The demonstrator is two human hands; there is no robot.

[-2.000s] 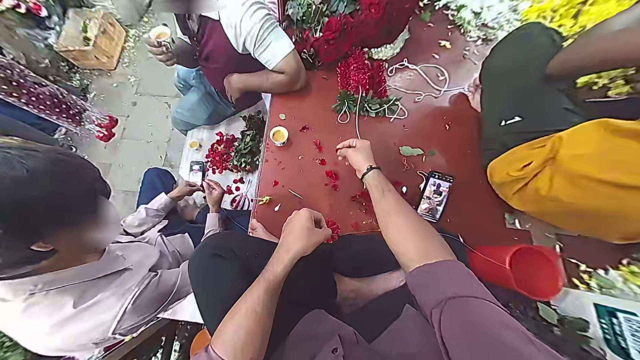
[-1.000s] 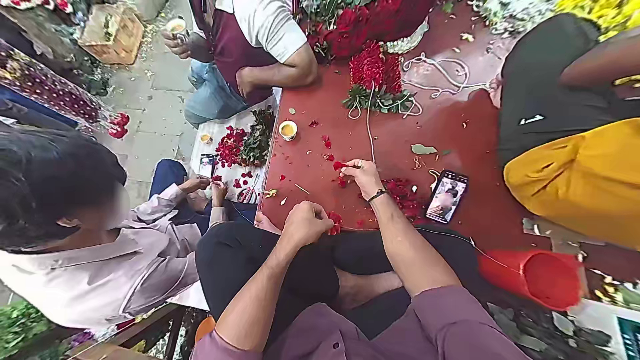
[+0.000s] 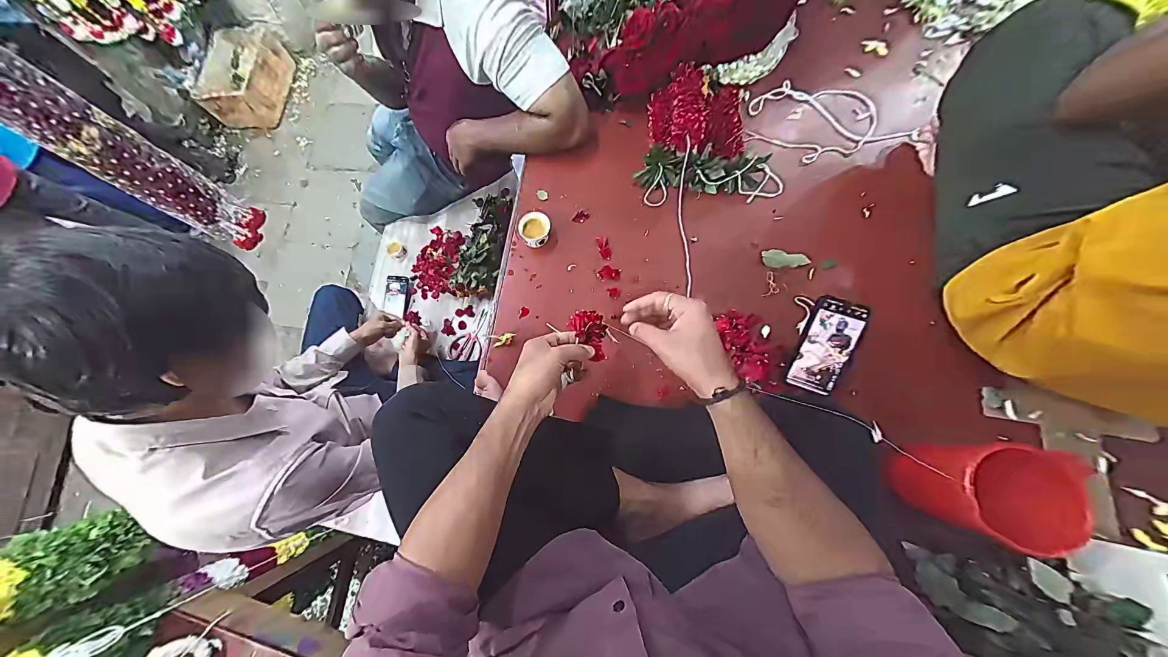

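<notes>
My left hand [image 3: 550,365] grips a small bunch of red flowers [image 3: 589,330] over the red tabletop. Just to its right, my right hand [image 3: 671,333] has thumb and fingertips pinched at what looks like thin thread or a stem beside the bunch; the exact hold is unclear. A pile of red petals [image 3: 746,347] lies behind my right wrist. A white string [image 3: 683,219] runs from a red flower garland with green leaves [image 3: 698,114] down towards my right hand. A lit phone [image 3: 828,345] rests to the right of the petals.
A small cup of yellowish drink [image 3: 535,228] stands near the table's left edge. A red plastic bucket [image 3: 1031,497] lies tilted at the lower right. One person [image 3: 219,438] handles red flowers at the left; others sit at the back and right. White rope [image 3: 849,119] lies looped at the back.
My right hand has come back from farther up the table to beside my left hand. The red piece it held one second ago no longer shows in it.
</notes>
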